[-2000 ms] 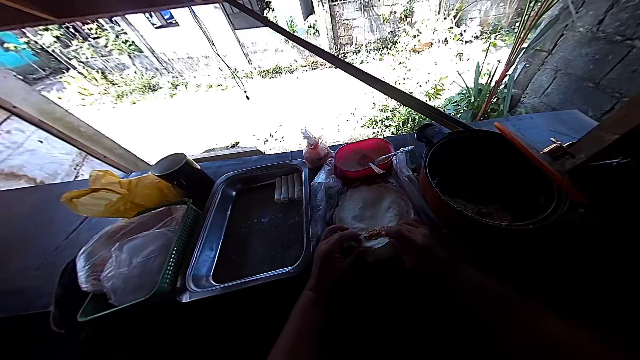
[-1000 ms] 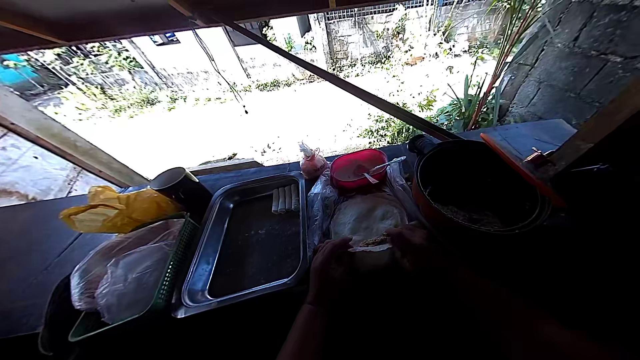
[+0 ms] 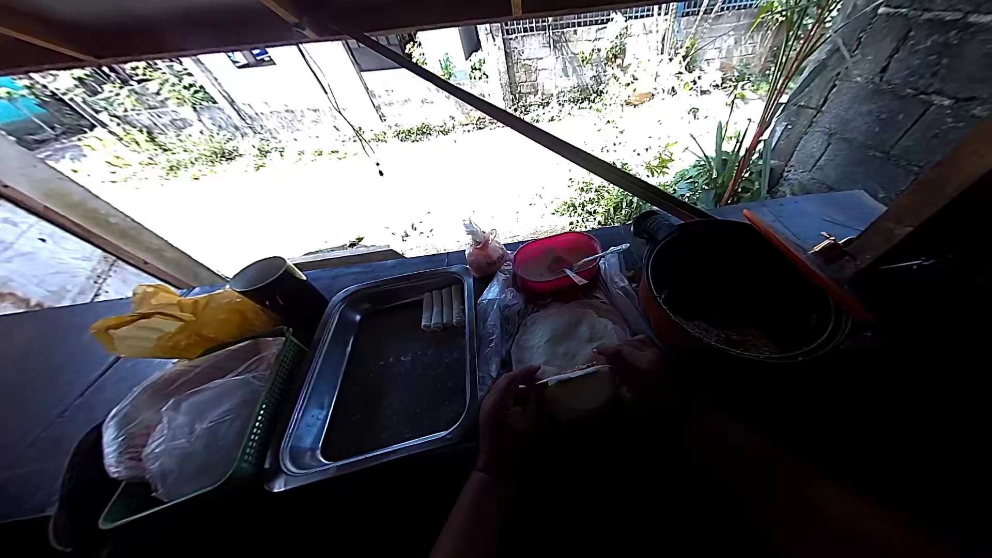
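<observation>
Both hands hold a thin, pale wrapper sheet [image 3: 577,391] at its far edge, where a line of filling shows. My left hand [image 3: 508,415] pinches its left end and my right hand [image 3: 635,368], deep in shadow, is at its right end. Just beyond them lies a stack of round pale wrappers [image 3: 570,335] on clear plastic [image 3: 498,322]. Several finished thin rolls [image 3: 442,308] lie side by side in the far right corner of a steel tray [image 3: 296,446]. A red bowl [image 3: 546,260] with a white-handled utensil [image 3: 601,257] stands behind the wrappers.
At right is a large pot [image 3: 659,310] with food inside and an orange-red lid [image 3: 810,267] leaning at its rim. A knotted plastic bag [image 3: 486,252] stands by the bowl. Left are a green basket [image 3: 267,411] with plastic-wrapped contents, a yellow bag [image 3: 182,319] and a dark cylindrical container [image 3: 279,291].
Filling that lay exposed on the wrapper between my hands is now mostly covered at the wrapper's edge. Both hands remain in front of the wrapper stack.
</observation>
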